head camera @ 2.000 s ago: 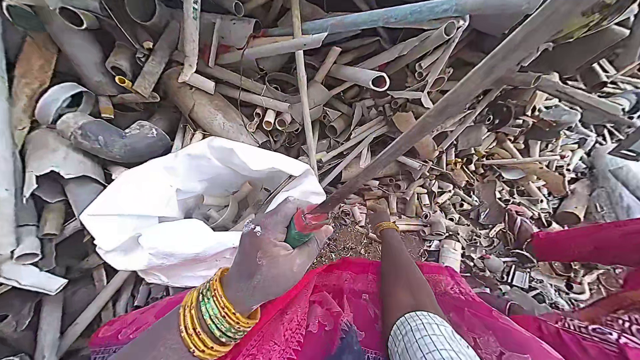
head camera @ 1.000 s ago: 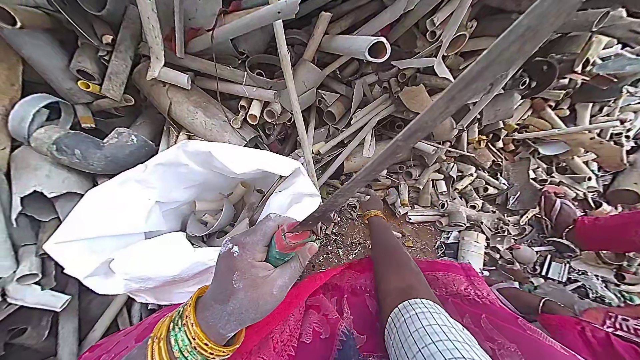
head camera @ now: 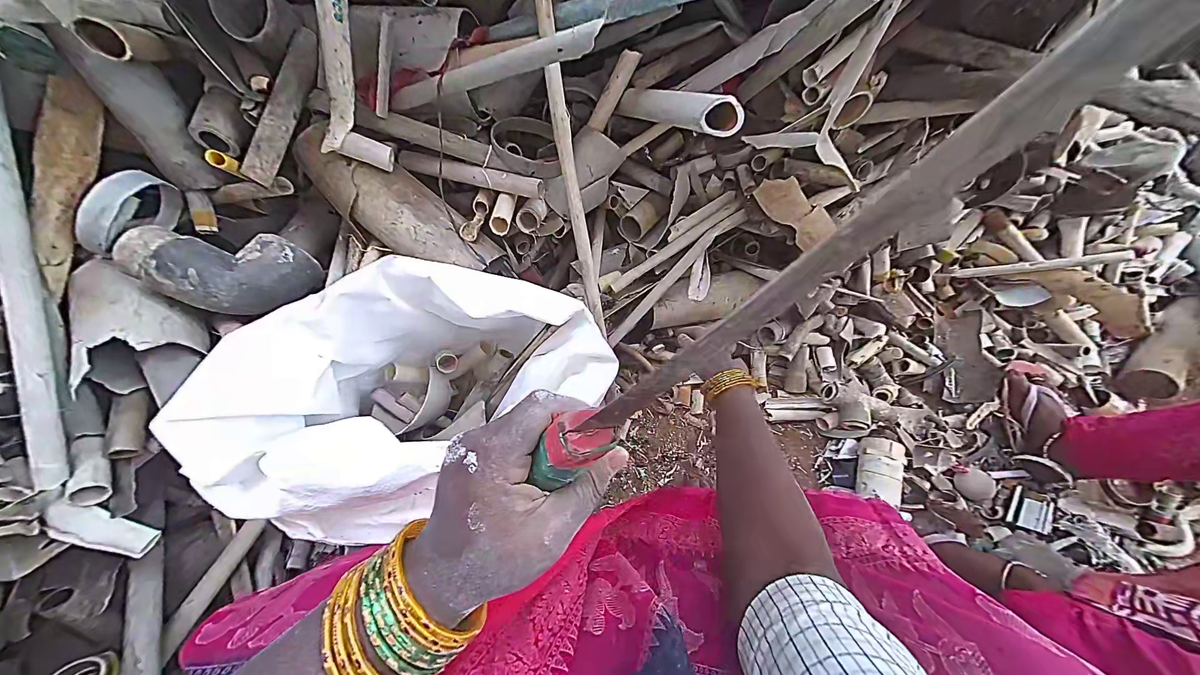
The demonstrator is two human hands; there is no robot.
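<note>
My left hand (head camera: 516, 497), dusted with white powder, grips the red and green wrapped handle (head camera: 574, 448) of a long flat grey blade (head camera: 844, 239), which slants up to the right. Just left of this hand, a white sack (head camera: 309, 403) lies open with pipe pieces (head camera: 441, 394) inside. Beyond the blade my right hand (head camera: 717, 367) reaches down to the small pipe scraps; the blade hides most of it, so its fingers and anything in them cannot be made out.
Cut plastic pipes (head camera: 680, 111) and broken fittings are heaped ahead and on both sides. A grey pipe elbow (head camera: 220, 272) lies left of the sack. At the right, another person's foot (head camera: 1036, 412) and pink clothing (head camera: 1125, 442) are close to the scraps.
My left hand keeps hold of the blade's handle throughout. My right hand stays low by the scraps, now more hidden behind the blade. The view has shifted slightly.
</note>
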